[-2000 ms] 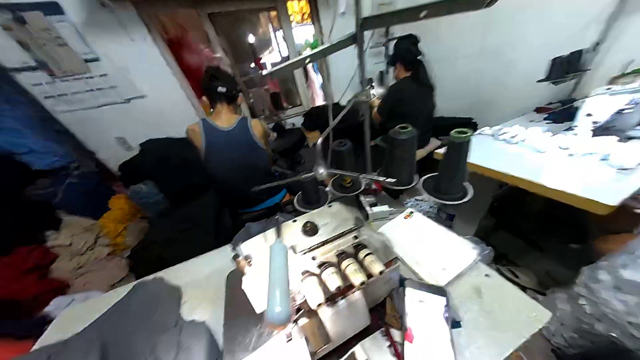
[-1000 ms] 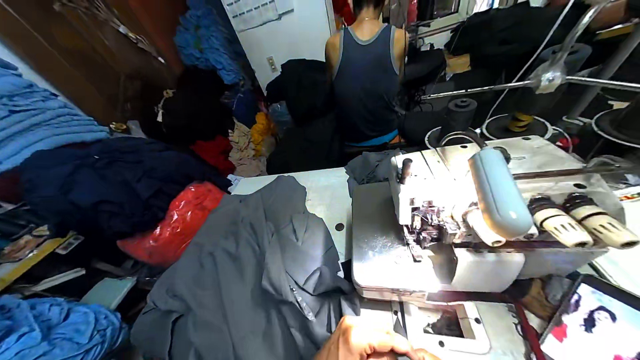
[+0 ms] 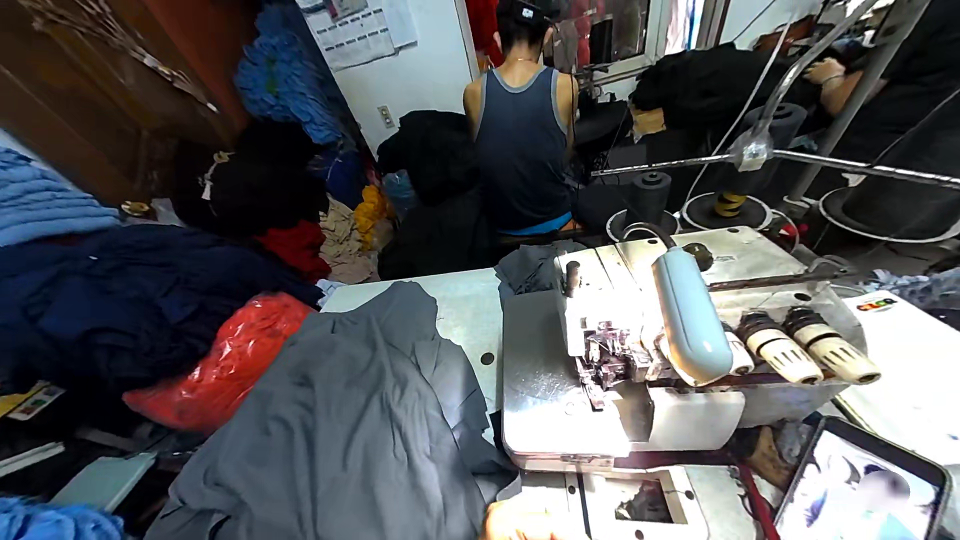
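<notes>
At the bottom edge, part of one hand, apparently my left hand (image 3: 521,523), shows beside the lower right corner of a dark grey cloth (image 3: 337,420); whether its fingers grip the cloth cannot be told. My right hand is out of view. The cloth lies spread over the left of the white table (image 3: 469,307). Right of it stands an overlock sewing machine (image 3: 536,375), its needle area brightly lit. A light blue oblong lamp (image 3: 694,315) is fixed over the machine, left of its cream tension knobs (image 3: 787,352).
A phone (image 3: 862,487) with a lit screen lies at lower right. A red plastic bag (image 3: 225,367) and dark blue cloth (image 3: 135,300) are at left. Beyond the table a person (image 3: 525,142) sits, back turned. Thread cones (image 3: 649,199) and a metal thread stand (image 3: 675,165) rise behind the machine.
The view has swung down and left since the first frame. The hand shows less at the bottom edge than one second ago. The grey cloth lies much as it did then.
</notes>
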